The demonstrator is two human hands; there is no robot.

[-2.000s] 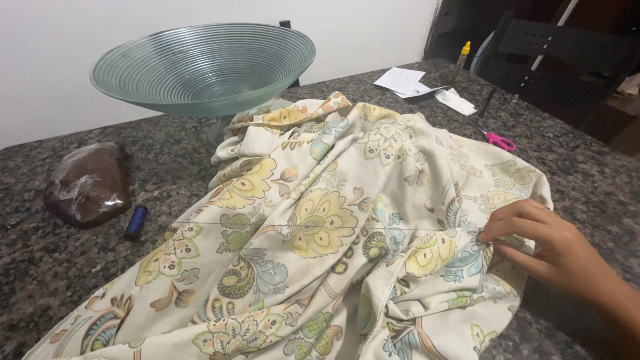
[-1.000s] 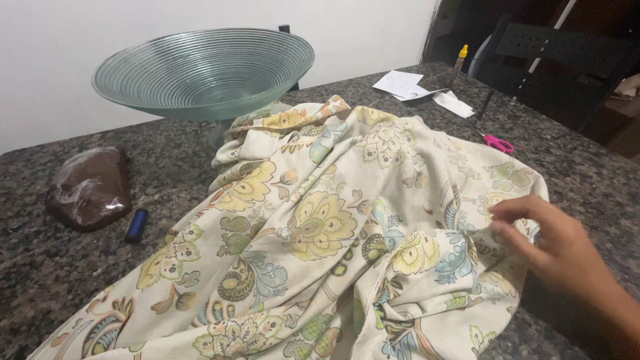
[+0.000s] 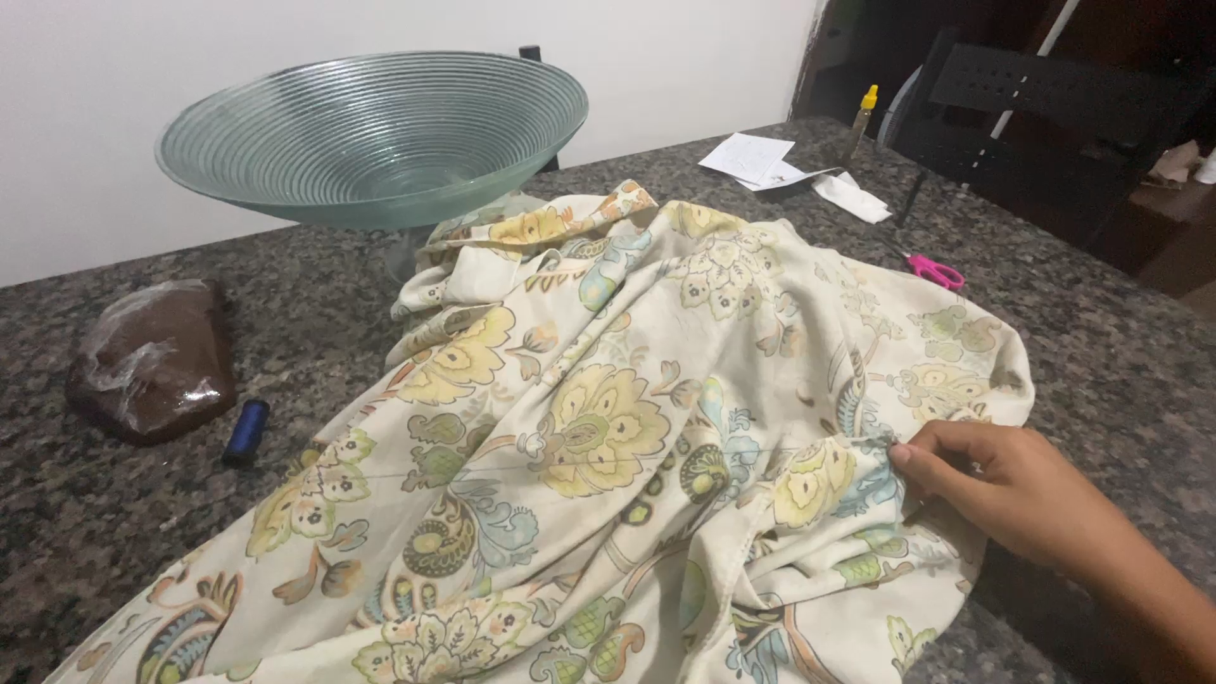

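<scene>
A cream fabric with a floral print [image 3: 608, 427] lies in loose folds over the granite table. At its right side, my right hand [image 3: 988, 480] pinches a raised bit of the cloth between thumb and forefinger. A thin dark thread [image 3: 494, 470] runs across the fabric from the left towards my right hand. Whether a needle is between the fingers cannot be seen. My left hand is out of view. A spool of blue thread [image 3: 246, 432] lies left of the cloth. Pink-handled scissors [image 3: 936, 272] lie by its upper right edge, their blades dark against the table.
A ribbed glass bowl [image 3: 380, 133] stands behind the cloth at the left. A brown mass in clear plastic wrap [image 3: 152, 366] lies at far left. Papers [image 3: 750, 159], a white tissue [image 3: 852, 197] and a yellow-capped bottle [image 3: 864, 116] are at the back. A black chair [image 3: 1045, 123] stands beyond.
My right hand was raised slightly off the cloth a second ago; now its fingertips are down on the fabric and pinch it.
</scene>
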